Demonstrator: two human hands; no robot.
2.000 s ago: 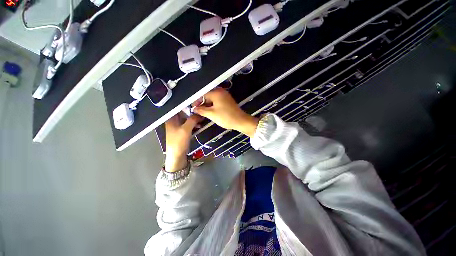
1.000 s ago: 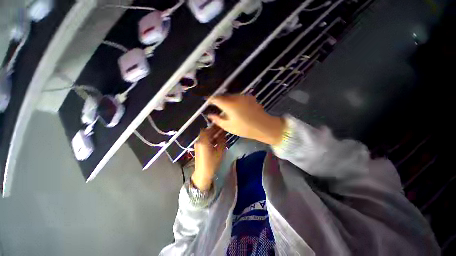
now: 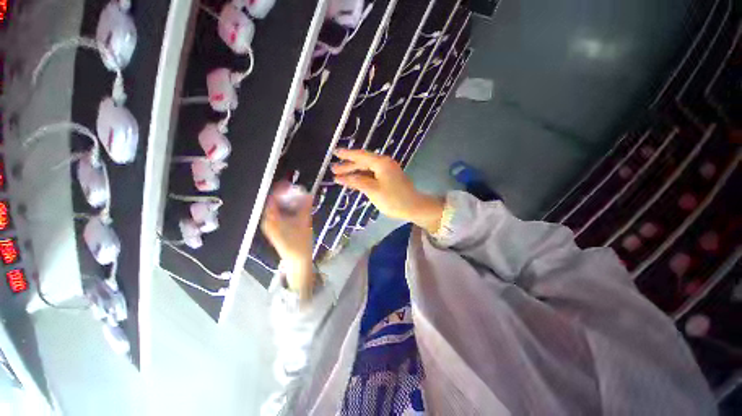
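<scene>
My left hand [image 3: 289, 231] is at the front edge of a black rack shelf, with a small blurred white case [image 3: 291, 195] at its fingertips. My right hand [image 3: 378, 185] is just to the right, palm down, its fingers slightly apart beside a lower shelf edge strip [image 3: 348, 110], with nothing seen in it. White cases [image 3: 221, 89] with reddish marks lie in a row on the shelf to the left, on thin white cables. Two bare cable ends [image 3: 224, 283] hang at that shelf's near end.
A higher shelf at the left holds more white cases [image 3: 118, 130]. Glowing red digits [image 3: 15, 276] show at the far left edge. Another rack with pinkish units [image 3: 679, 262] stands at the right. A blue object [image 3: 468, 175] and a pale flat piece [image 3: 474, 89] are on the grey floor.
The view has turned and shifted along the rack, showing red digits and the right-hand rack. My hands have moved apart. A white case now shows at my left fingertips.
</scene>
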